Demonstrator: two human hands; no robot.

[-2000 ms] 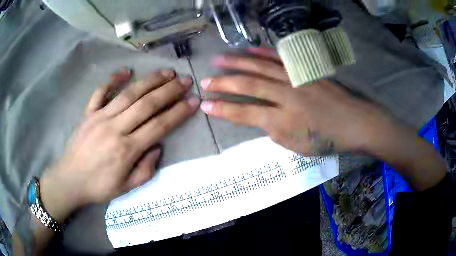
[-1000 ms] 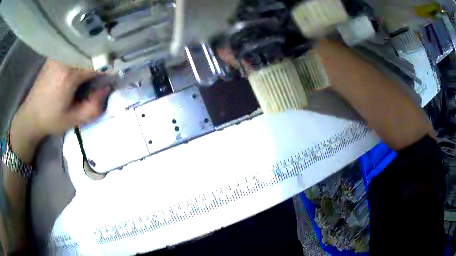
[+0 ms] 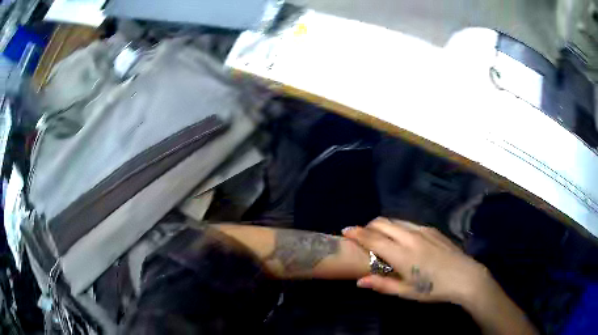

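My right hand (image 3: 426, 262) lies over my left wrist, with fingers and thumb around it at the silver watch or bracelet (image 3: 379, 263). My left forearm, with a dark tattoo, reaches in from the left. My left hand is hidden behind my right hand. A stack of grey cut panels (image 3: 124, 141) lies at the left, with a dark brown strip (image 3: 138, 176) across it. The image is somewhat blurred.
The white machine table (image 3: 387, 72) with its wooden edge runs from top centre to the right. Grey cloth (image 3: 406, 16) lies at its top. Blue plastic (image 3: 583, 304) shows at the lower right. Dark clothing fills the lower middle.
The view has swung left, away from the machine head and needle plate. My hands have left the table area and come together at my left wrist. The panel stack has come into view.
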